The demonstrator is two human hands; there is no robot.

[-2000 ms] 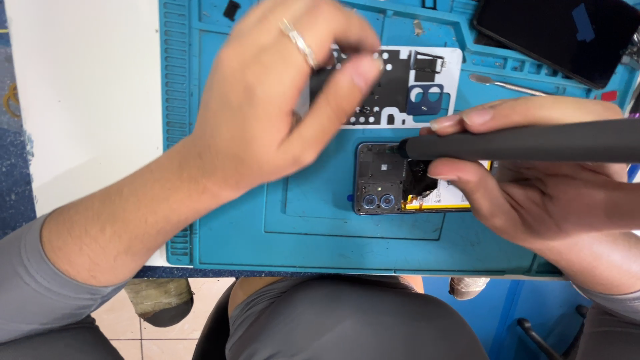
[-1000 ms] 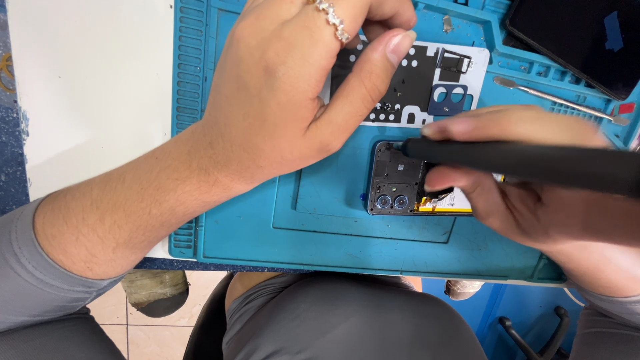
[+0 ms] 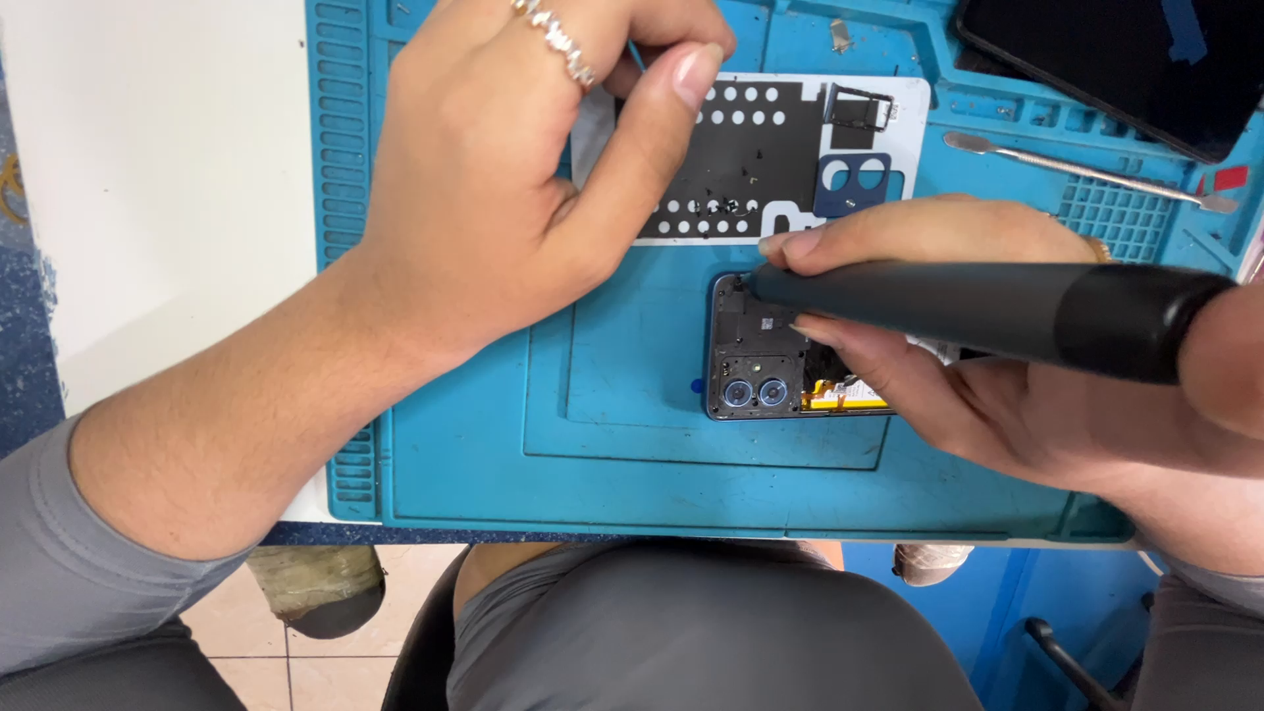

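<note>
An opened smartphone [image 3: 760,341], its twin camera lenses and yellow-edged battery showing, lies on the teal repair mat [image 3: 632,434]. My right hand [image 3: 948,375] grips a dark pen-shaped screwdriver [image 3: 948,306]; its tip end meets the phone's upper left corner, the tip itself too small to make out. Above the phone, my left hand [image 3: 523,168] hovers over or rests on a white-edged perforated backing sheet [image 3: 731,158], thumb near the fingers; whether it holds anything is hidden. On that sheet lie tiny screws, a blue camera cover [image 3: 851,186] and a small black frame part [image 3: 859,109].
A metal spudger [image 3: 1086,170] lies on the mat's ridged compartments at the right. Beyond it, a dark-screened phone [image 3: 1126,64] occupies the upper right corner. A small metal piece [image 3: 839,37] sits near the mat's top. White table surface [image 3: 168,197] borders the mat's left side.
The screwdriver has stayed at the phone's upper left corner in my right hand. My left hand has remained above the sheet, its fingers shifting slightly. The view has moved somewhat.
</note>
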